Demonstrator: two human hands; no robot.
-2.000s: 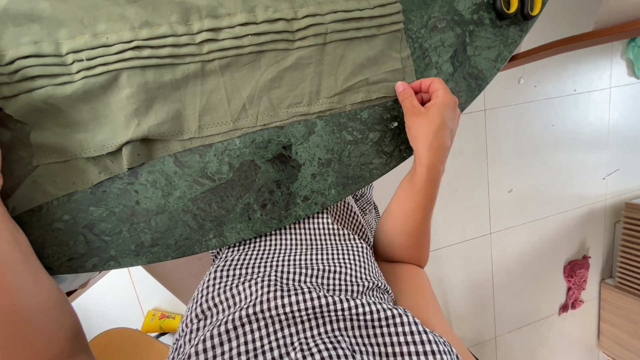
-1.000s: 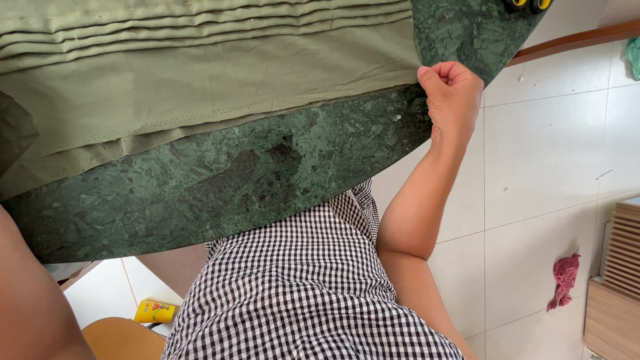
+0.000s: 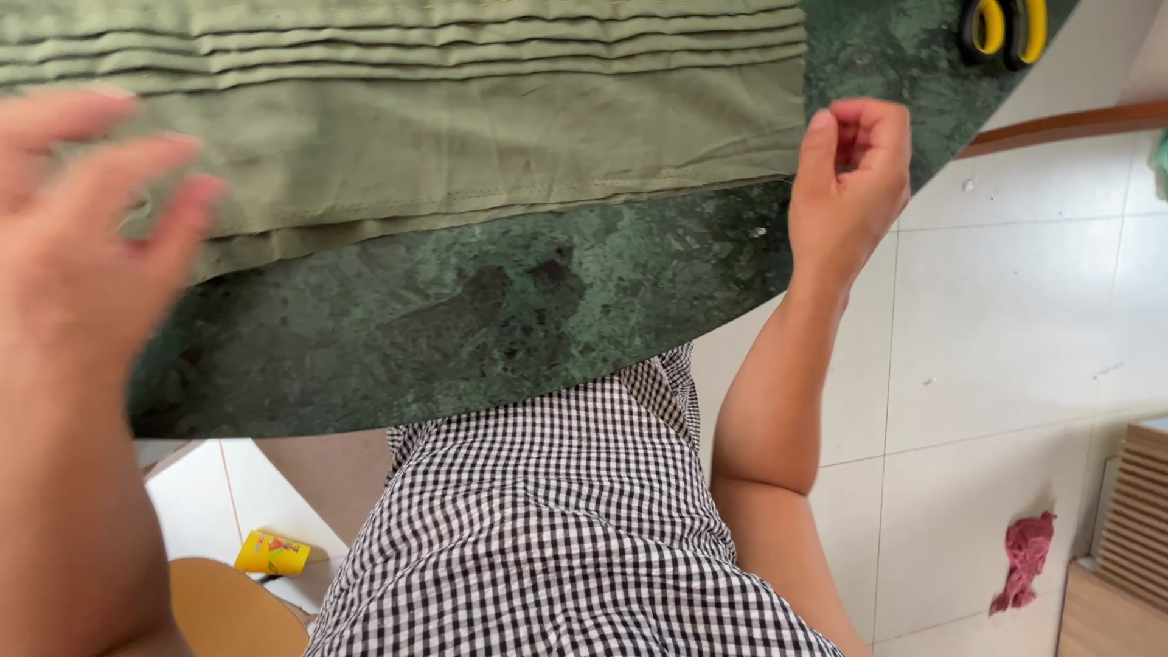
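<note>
Olive-green fabric (image 3: 511, 137) with several stitched parallel pleats lies over the dark green marble-patterned tabletop (image 3: 474, 319). My left hand (image 3: 91, 219), blurred, hovers above the fabric's left part with its fingers spread and nothing between them. At the fabric's lower right corner is my right hand (image 3: 849, 164), its thumb and fingers curled together; whether a bit of cloth or thread is pinched there cannot be made out. The yellow and black handles of scissors (image 3: 1004, 32) rest on the tabletop at the upper right, their blades out of view.
The table's curved edge runs just before my checked clothing (image 3: 547, 529). On the tiled floor lie a crumpled dark pink cloth (image 3: 1024, 561) and a yellow container (image 3: 273, 553). A round tan seat (image 3: 233, 611) is at lower left, a slatted wooden piece (image 3: 1131, 511) at right.
My left hand has come into view over the fabric's left part. My right hand, which held the fabric's right edge, now sits at its lower corner.
</note>
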